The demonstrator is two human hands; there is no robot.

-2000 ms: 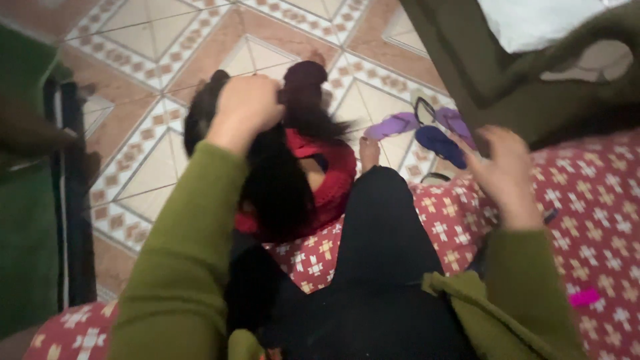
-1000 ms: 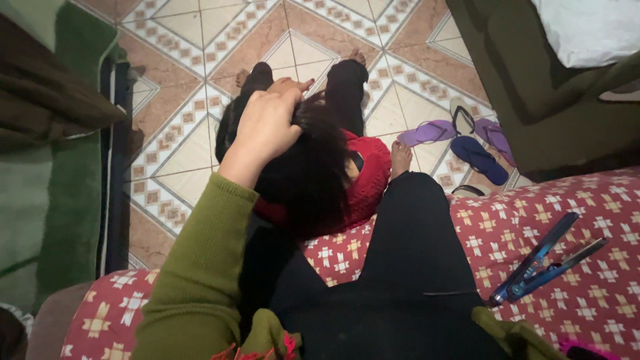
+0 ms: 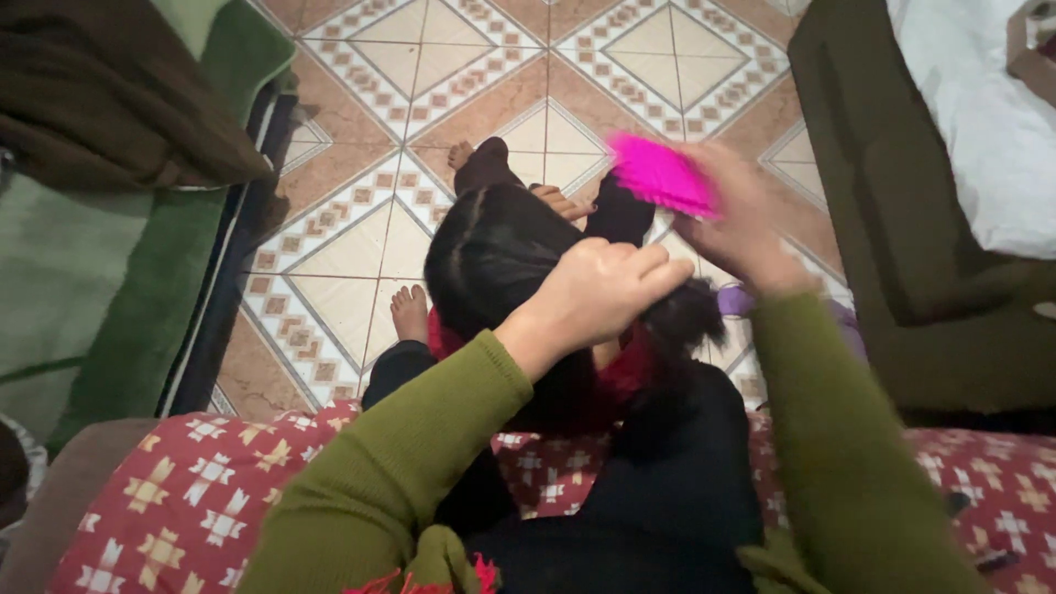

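A person with dark hair and a red top sits on the floor between my knees. My left hand is closed around a gathered lock of that hair, whose loose end sticks out to the right of my fist. My right hand, blurred, holds a bright pink hairbrush above and to the right of my left hand. The brush appears apart from the hair. One hand of the seated person shows just beyond the head.
I sit on a red patterned cover. Purple sandals lie on the tiled floor, partly behind my right arm. A green rug and brown cloth are at the left; a dark olive covered surface with a white bag stands at the right.
My right hand, out of view one second ago, is back with the pink brush in it. My left hand has gone from resting on top of the head to gripping the hair at its right side.
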